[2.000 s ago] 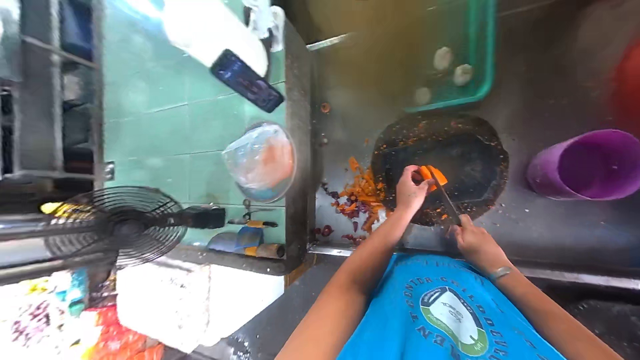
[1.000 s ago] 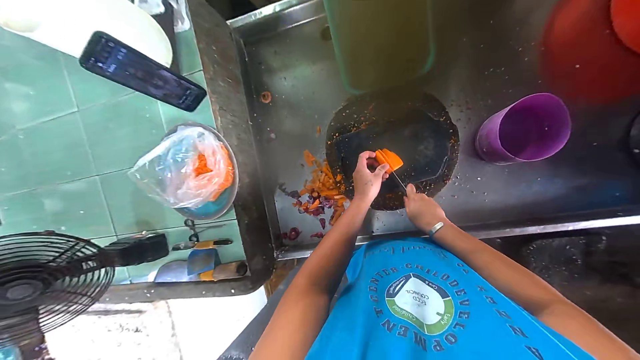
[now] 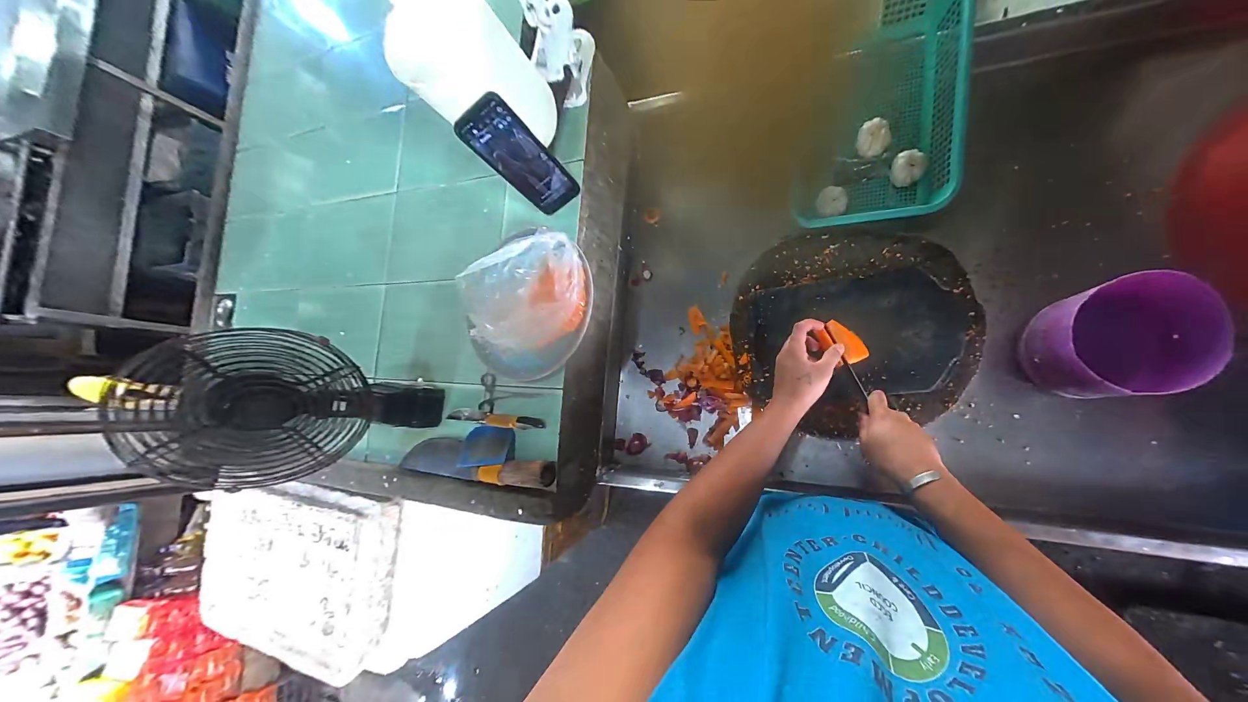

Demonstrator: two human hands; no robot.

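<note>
My left hand (image 3: 807, 369) grips a piece of carrot (image 3: 846, 341) above the dark round chopping board (image 3: 951, 283). My right hand (image 3: 895, 439), with a metal band at the wrist, is closed on the handle of a knife. The knife's thin blade (image 3: 855, 378) reaches up and left to the carrot, its tip hidden by the carrot and fingers. Orange peelings (image 3: 710, 366) mixed with purple scraps (image 3: 673, 398) lie left of the board on the metal counter. Small orange bits are scattered over the board's rim.
A green plastic basket (image 3: 951, 117) with garlic bulbs (image 3: 908, 168) stands beyond the board, and a purple plastic container (image 3: 1048, 341) to its right. On the tiled ledge at left are a phone (image 3: 517, 153), a bowl with a plastic bag (image 3: 526, 302), several tools (image 3: 502, 474) and a black fan (image 3: 258, 405).
The view has swung away and back, showing more of the left side and the basket again. Both hands stay at the board with carrot and knife.
</note>
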